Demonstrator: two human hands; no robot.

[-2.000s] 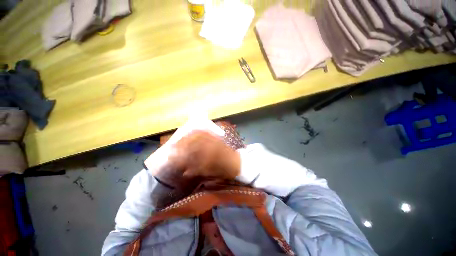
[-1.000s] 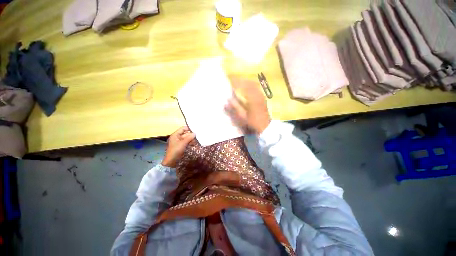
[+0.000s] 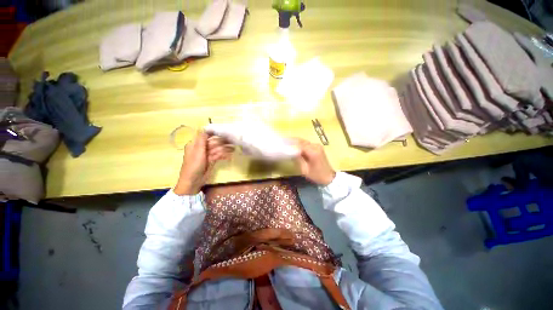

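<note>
A pale zipper pouch (image 3: 258, 138), white under the glare and blurred, is held between my hands just above the table's front edge. It is tilted, so it shows as a narrow shape. My left hand (image 3: 203, 157) grips its left end. My right hand (image 3: 314, 162) grips its right end. The fingers behind the pouch are partly hidden, and I cannot tell whether the zipper is open.
Thread snips (image 3: 319, 132) and a waiting pouch (image 3: 370, 112) lie right, beside a large pouch stack (image 3: 479, 79). A spray bottle (image 3: 280, 57) and white sheet (image 3: 308, 82) are ahead. Small pouches (image 3: 162, 41), a thin ring (image 3: 182, 137), dark scraps (image 3: 63, 109) and a bundle (image 3: 24, 151) are left.
The pouch lay broad and flat with my left hand at its lower edge and my right hand blurred over it; now both hands hold its ends, lifted and tilted. The view has shifted.
</note>
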